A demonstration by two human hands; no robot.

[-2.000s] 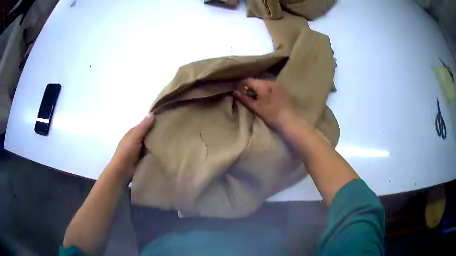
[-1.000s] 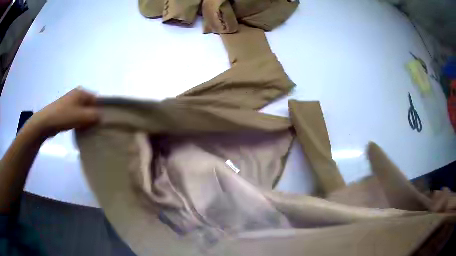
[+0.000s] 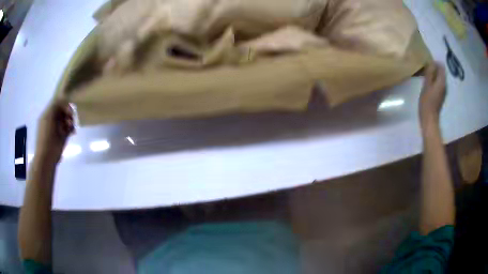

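Observation:
The tan jacket (image 3: 214, 88) is stretched wide across the far part of the white table, its lower edge towards me and blurred. Pale shiny lining (image 3: 369, 27) shows at the top right. My left hand (image 3: 56, 126) holds the left end of the edge. My right hand (image 3: 434, 83) holds the right end. A notch shows in the edge, right of the middle. Whether snips are in either hand cannot be told.
A black phone (image 3: 20, 153) lies on the white table (image 3: 214, 176) at the far left. Black scissors (image 3: 454, 61) lie just beyond my right hand, with a yellow patch (image 3: 452, 18) behind them. The table's near edge curves in front of my body.
The jacket has been opened out and swung away from me, so its edge now runs across between my hands. Earlier my right hand was inside its folds, with a small dark and yellow tool.

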